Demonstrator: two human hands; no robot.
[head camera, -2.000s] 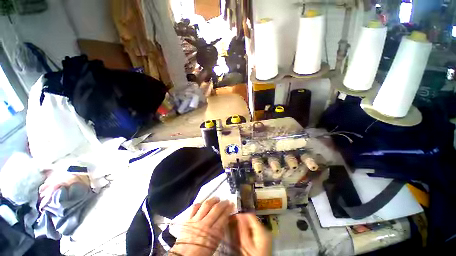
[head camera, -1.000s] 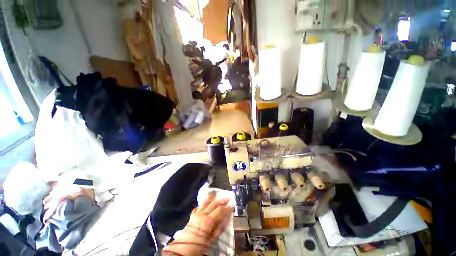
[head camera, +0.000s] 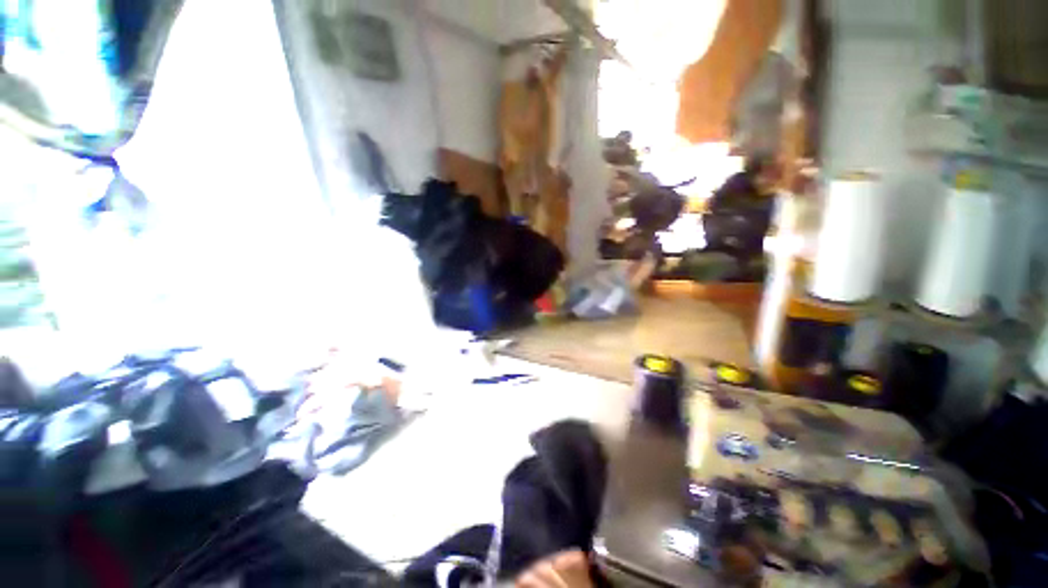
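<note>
Black fabric (head camera: 557, 482) lies bunched on the white table, left of the overlock machine (head camera: 810, 459). A pale strip or edge shows beside it low down, blurred. Fingers of one hand, by position my left hand (head camera: 557, 571), show at the bottom edge against the black fabric; most of the hand is cut off, and its grip is hidden. My right hand is not in view. The needle area is blurred.
The grey and white garment pile (head camera: 345, 419) is left on the table (head camera: 460, 471). Dark garments fill the lower left. A black bundle (head camera: 488, 258) stands behind. Black thread cones (head camera: 659, 396) and white cones (head camera: 848, 241) stand by the machine.
The view has swung left and up, so the machine sits further right and lower. My left hand has moved left, away from the needle area, and is mostly cut off. My right hand has left view.
</note>
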